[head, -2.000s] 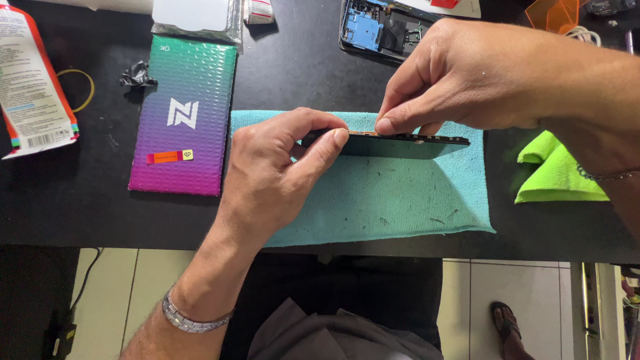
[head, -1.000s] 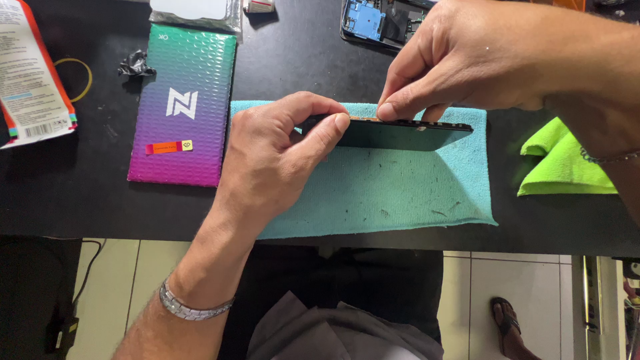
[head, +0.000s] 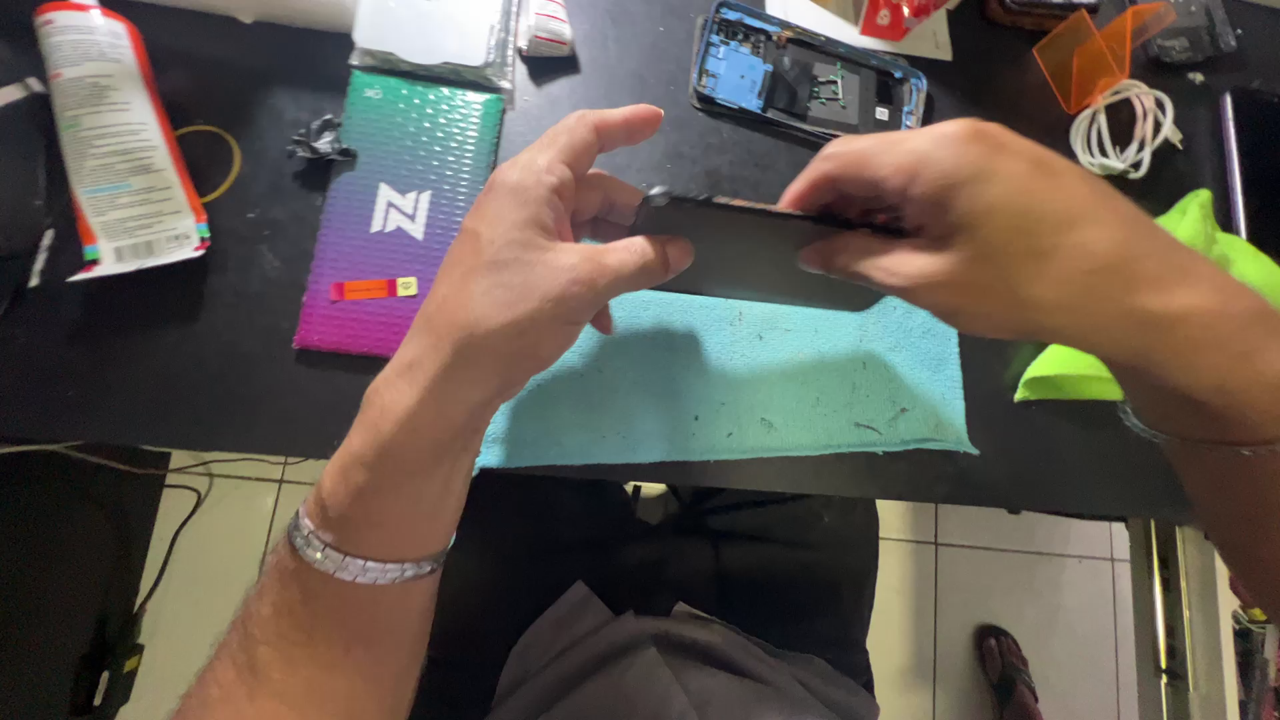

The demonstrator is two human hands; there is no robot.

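A dark phone screen assembly (head: 760, 255) is held tilted above a light-blue cloth (head: 740, 385), its glassy face toward me. My right hand (head: 950, 225) grips its right end between thumb and fingers. At its left end is my left hand (head: 560, 240), the thumb against the near face, the index finger raised off the edge, other fingers partly hidden behind. Parts along the top edge are too small to tell. Beyond it lies an open blue phone housing (head: 810, 75) with internal parts showing.
Left of the cloth lie a bubble mailer (head: 400, 200), a printed pouch (head: 125, 140), a rubber band (head: 235, 165) and crumpled dark foil (head: 322, 140). To the right are a green cloth (head: 1075, 375), a coiled white cable (head: 1125, 130) and an orange plastic piece (head: 1085, 60).
My left index finger has lifted off the edge of the screen assembly. My right hand has shifted from its top edge to its right end, and more of the dark face shows.
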